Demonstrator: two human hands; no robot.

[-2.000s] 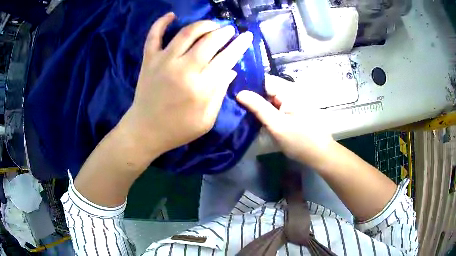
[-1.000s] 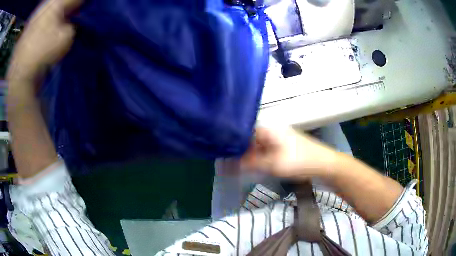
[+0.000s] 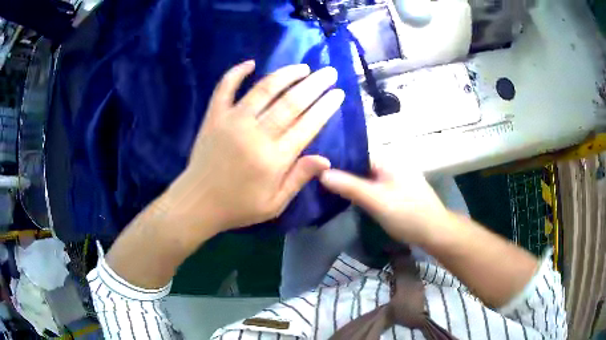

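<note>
The shiny navy blue cloth [image 3: 153,99] spreads over the left and middle of the view, its right edge running down from the presser foot area [image 3: 325,20] of the grey-white sewing machine [image 3: 438,89]. My left hand [image 3: 266,143] lies flat on the cloth with fingers spread, pointing up towards the machine head. My right hand [image 3: 392,199] is at the cloth's lower right edge, its thumb on top of the cloth and its other fingers hidden under the edge. The two thumbs nearly touch.
A ruler scale [image 3: 492,129] and a dark round hole [image 3: 505,88] show on the machine bed. A yellow frame bar [image 3: 571,151], green mesh and a slatted wooden surface [image 3: 581,246] lie at the right. Pale cloth pieces [image 3: 43,262] lie at the lower left.
One second ago my left hand was at the far left, lifting the cloth; now it lies flat on it near the middle. My right hand has moved slightly right, its thumb now on the cloth.
</note>
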